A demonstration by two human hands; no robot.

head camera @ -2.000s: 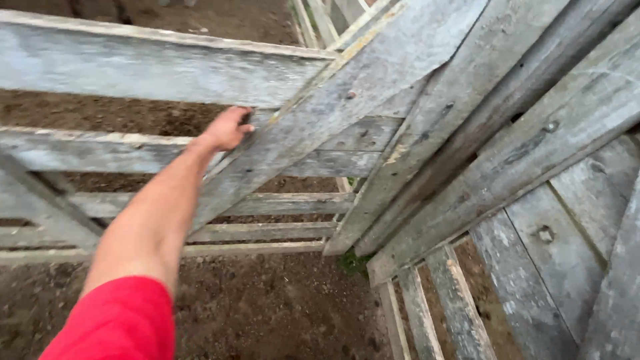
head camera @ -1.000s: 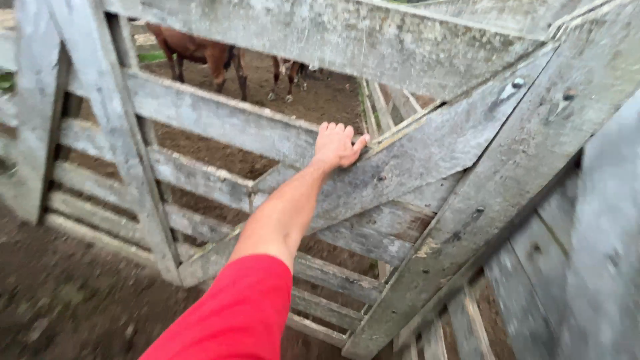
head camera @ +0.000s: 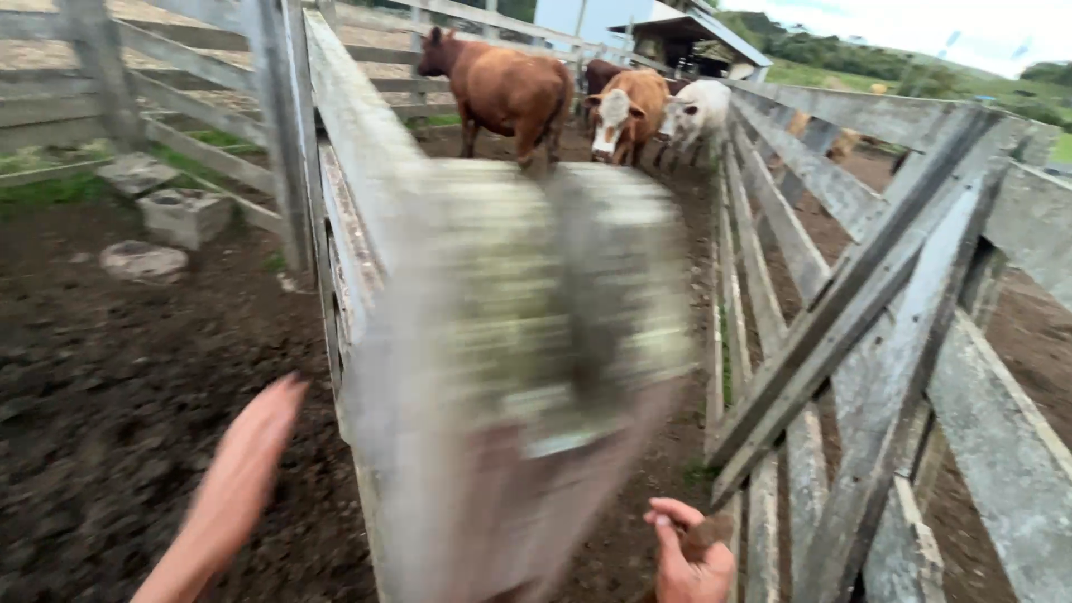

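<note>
Near the lower left of the head view is my left hand [head camera: 272,414], blurred, held over the dirt to the left of a wooden gate [head camera: 360,126]; it touches nothing that I can make out. At the bottom, right of centre, my right hand [head camera: 688,548] has its fingers curled around a small brown thing, too unclear to name. Between the hands a thick weathered wooden post [head camera: 519,318] stands close to the camera, heavily blurred. My right hand is to the right of this post, and the board fence [head camera: 779,310] is just beyond the hand.
Several cattle stand ahead, among them a brown cow [head camera: 507,92], a tan cow with a white face [head camera: 628,113] and a white cow [head camera: 699,113]. Concrete blocks [head camera: 184,216] and a flat stone [head camera: 144,261] lie at the left. A shed [head camera: 691,42] stands behind.
The arm in the red sleeve rested its hand on a gate's boards before; now both hands show apart, low in the view. The view has swung up towards the cattle.
</note>
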